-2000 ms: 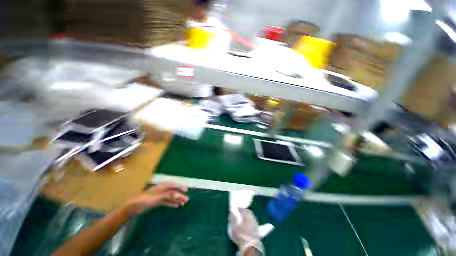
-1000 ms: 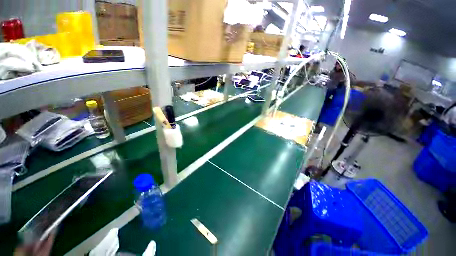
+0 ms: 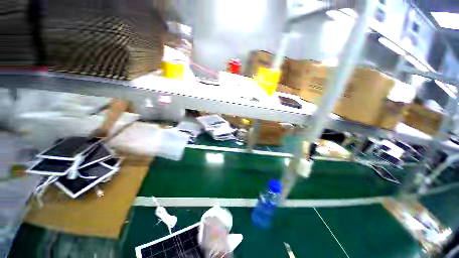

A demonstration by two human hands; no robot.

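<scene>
A small dark gridded solar panel (image 3: 173, 245) with a white frame lies on the near green bench, cut off by the bottom edge. Its white lead (image 3: 165, 216) lies loosely beyond its top edge. My right hand (image 3: 215, 237), in a thin translucent glove, is on the panel's right part and holds a crumpled white cloth (image 3: 234, 241). The hand is blurred and hides that part of the panel. My left hand is out of the picture. A clear bottle with a blue cap (image 3: 264, 207) stands to the right of my right hand.
Several panels (image 3: 75, 164) are stacked untidily on brown cardboard (image 3: 83, 214) at the left. A slim pale tool (image 3: 289, 250) lies near the bottom edge. A pale rail (image 3: 241, 202) crosses the bench. A metal post (image 3: 329, 98) and a shelf (image 3: 221, 105) with boxes stand beyond.
The view swung right, then back left. A panel, tilted up in a bare hand one second ago, now shows on the near bench under my gloved hand. My left hand has left the picture.
</scene>
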